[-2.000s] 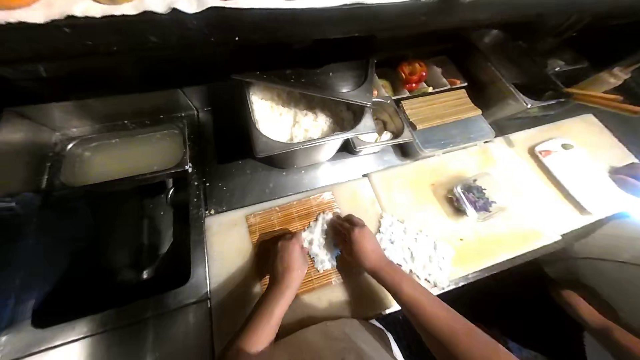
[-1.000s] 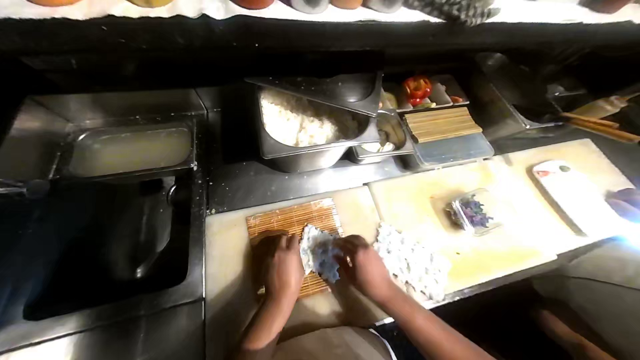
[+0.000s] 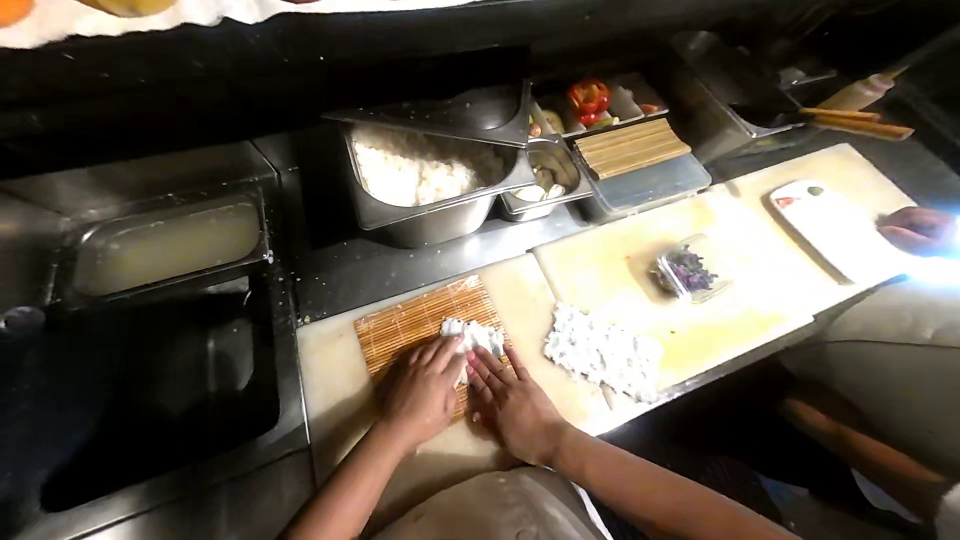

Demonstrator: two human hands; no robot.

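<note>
A bamboo rolling mat (image 3: 420, 322) lies on the pale cutting board in front of me, with a patch of white rice (image 3: 474, 335) on its right part. My left hand (image 3: 427, 386) is laid over the rice's left side, fingers stretched forward. From the right, my right hand (image 3: 510, 397) touches the rice with spread fingers. Both palms face down, and the hands hide the near part of the rice. To the right of the mat, a second flat sheet of rice (image 3: 600, 352) rests across the boards. What lies under the rice cannot be seen.
Behind the boards stand a steel pan of rice (image 3: 420, 169), a small steel container (image 3: 551, 187) and a bamboo mat (image 3: 634, 148) on a lidded box. A clear tub of purple leaves (image 3: 686, 271) sits on the right board. Beyond it, a co-worker's hand (image 3: 919, 229) touches a white board (image 3: 836, 225).
My fingers, bunched at the rice's edges before, now lie flatter and more stretched out over it. My hands are closer together.
</note>
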